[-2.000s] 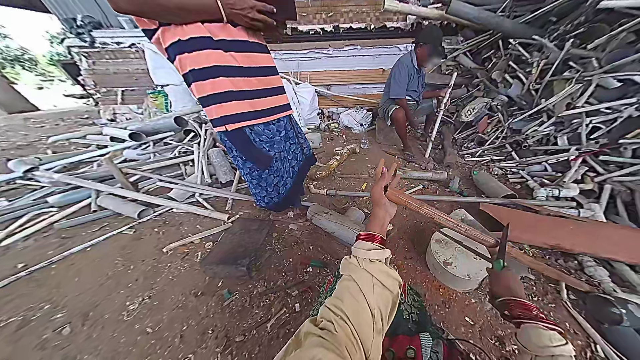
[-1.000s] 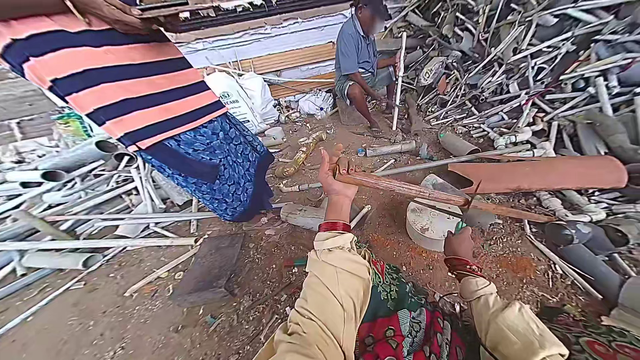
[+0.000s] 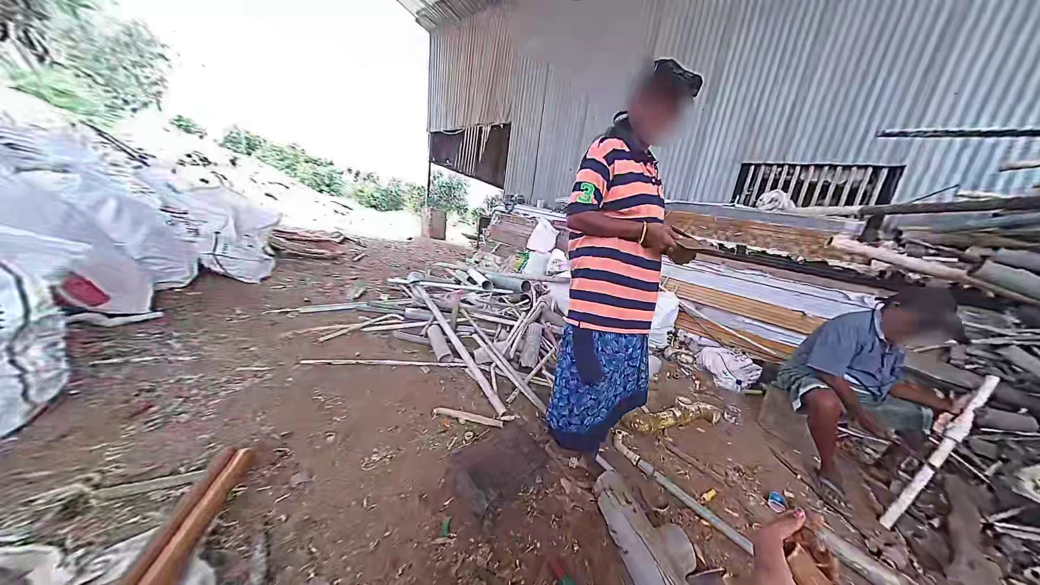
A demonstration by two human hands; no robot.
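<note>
At the bottom right edge of the head view, my left hand (image 3: 776, 552) is partly visible and holds the end of a brown strip (image 3: 806, 561), which the lower edge cuts off. My right hand is out of view. Just left of my left hand lies a thick grey pipe piece (image 3: 638, 528) on the dirt, with a thin pale pipe (image 3: 691, 500) beyond it.
A person in a striped shirt (image 3: 613, 268) stands mid-view, holding a flat brown object. Another person (image 3: 853, 374) sits at right with a whitish pipe (image 3: 938, 455). Pipes (image 3: 463, 341) lie heaped behind. White sacks (image 3: 236, 236) stand left; brown lengths (image 3: 195, 516) lie lower left.
The view has swung far up and to the left. My right hand and its green-handled blade have left the view, and only part of my left hand still shows.
</note>
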